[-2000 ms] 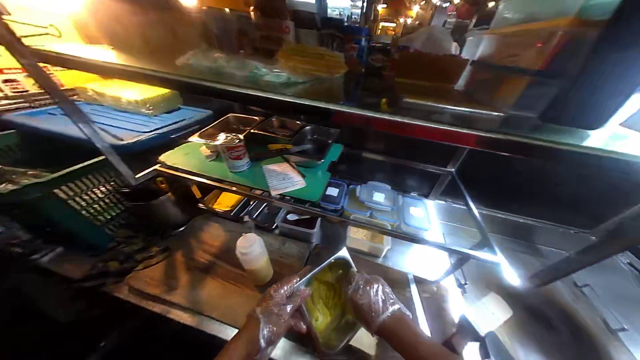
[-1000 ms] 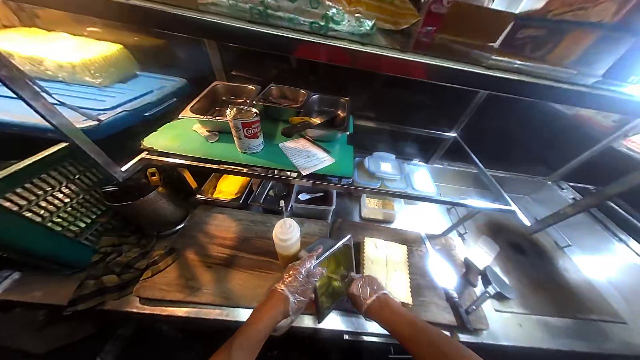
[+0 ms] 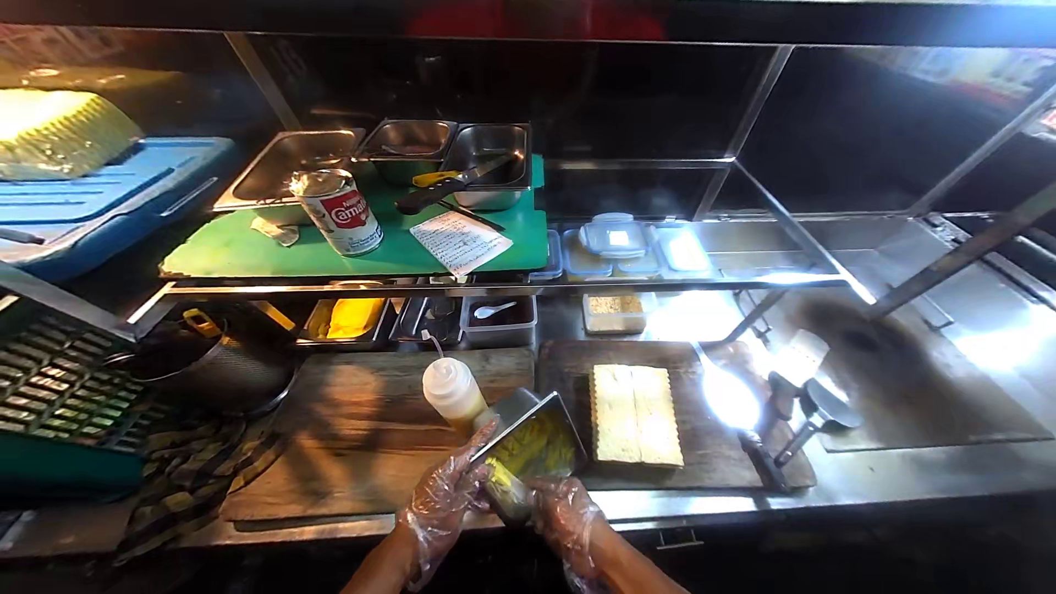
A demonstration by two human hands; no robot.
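Both my hands wear clear plastic gloves. My left hand (image 3: 445, 503) grips the left side of a steel food pan (image 3: 536, 441), which is tilted and has a yellow-green food smeared inside. At the pan's near end, my right hand (image 3: 568, 521) is on its lower right edge; its fingertips are partly hidden by blur and glove. A pale yellow piece of the food lies between the hands. Just behind the pan stands a white squeeze bottle (image 3: 454, 388). Right of the pan, slices of bread (image 3: 635, 415) lie on a dark wooden board (image 3: 701, 462).
Another wooden board (image 3: 330, 445) lies left. A spoon (image 3: 730, 396) and spatulas (image 3: 825, 408) rest at right, beside a griddle (image 3: 924, 388). On the raised shelf, a green board (image 3: 239, 252) holds a Carnation can (image 3: 342, 213), steel pans and a knife (image 3: 433, 194). A checkered cloth (image 3: 190, 478) lies left.
The view has shifted. The pan, level and facing up two seconds ago, is now tilted in my hands. The bread, in view one second ago, lies on the board as before.
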